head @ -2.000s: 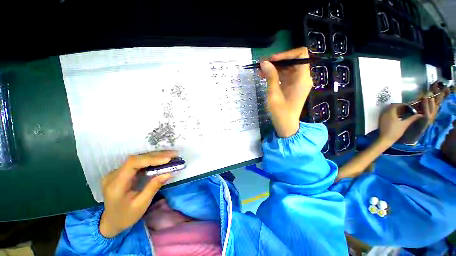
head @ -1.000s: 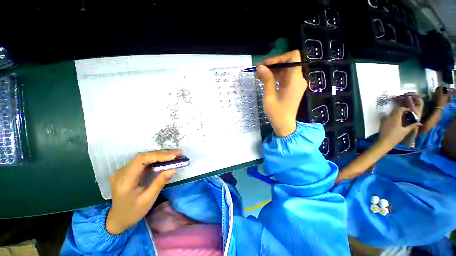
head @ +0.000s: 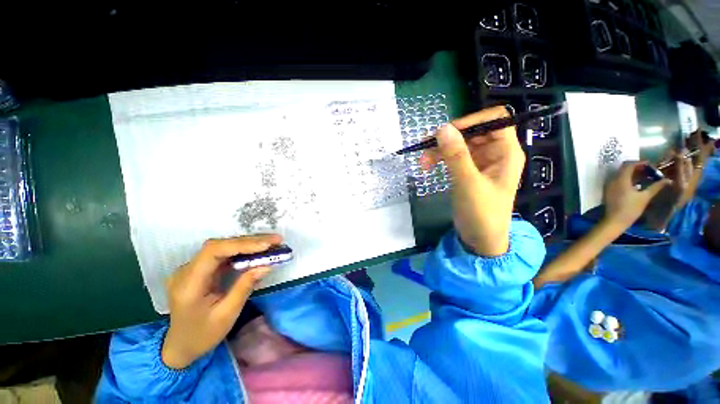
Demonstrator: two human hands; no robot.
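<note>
My left hand (head: 204, 296) holds a small device housing (head: 264, 258), dark with a silver-white rim, edge up, over the white sheet's front edge. My right hand (head: 483, 177) holds a thin black pencil-like tool (head: 474, 130), its fine tip pointing left over the right part of the white work sheet (head: 181, 197). Whether the tip touches the sheet or bears a part, I cannot tell. Tiny dark parts (head: 259, 211) lie heaped and scattered mid-sheet. A clear component tray (head: 429, 106) with small round pockets lies at and partly under the sheet's right edge.
A black parts tray (head: 517, 91) with outlined housings stands at right, partly behind my right hand. Clear trays (head: 12, 189) lie at the far left of the green bench (head: 71, 205). At right another worker's hand (head: 626, 189) holds a housing over another white sheet (head: 596, 118).
My right hand has moved right and nearer to me, and the tool tip is lower over the sheet's right side. More of the clear tray shows. My left hand still holds the housing, little changed.
</note>
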